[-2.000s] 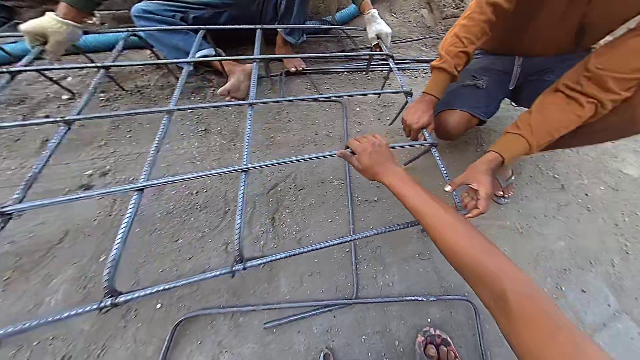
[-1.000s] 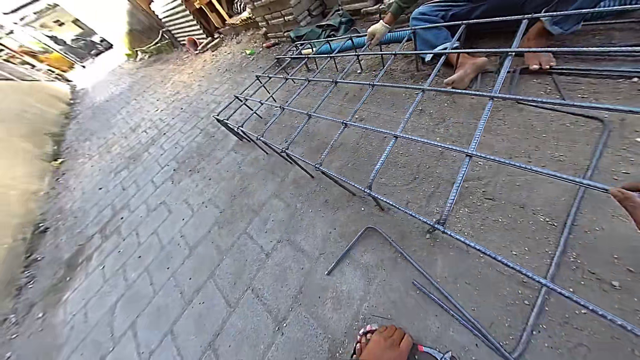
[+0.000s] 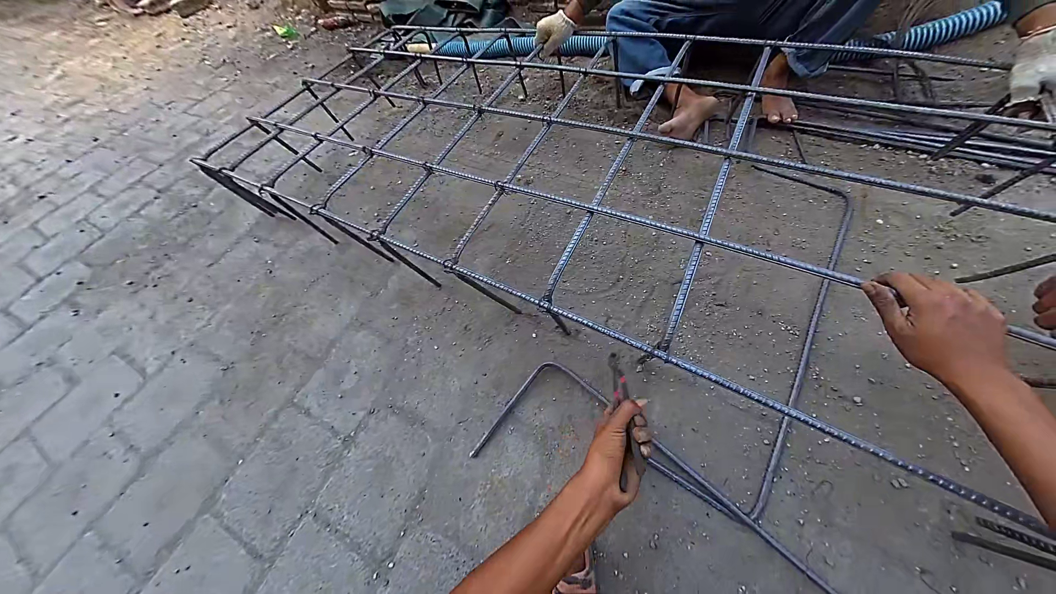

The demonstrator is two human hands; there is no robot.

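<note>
My left hand [image 3: 619,450] is closed around dark metal pincers [image 3: 619,379] with red marks, their jaws pointing up beside a tied joint of the rebar cage [image 3: 590,206]. A gap shows between the jaws and the joint. At the right, my right hand [image 3: 940,322] grips a long ribbed bar of the cage, its thumb and fingers around it. The cage stretches to the upper left, with crossing bars tied by wire. A loose bent steel bar [image 3: 813,355] lies on the ground under and in front of the cage.
Across the cage, a person in jeans has one gloved hand [image 3: 554,33] on the bars and another gloved hand [image 3: 1033,70] at the right edge. A blue corrugated hose [image 3: 949,31] and loose rebar [image 3: 907,136] lie behind. Paving blocks [image 3: 74,396] cover the left side.
My left hand, low beside a foot one second ago, has moved up with the pincers towards the cage's near bar. My right hand is still on a bar. The view has swung left since two seconds ago.
</note>
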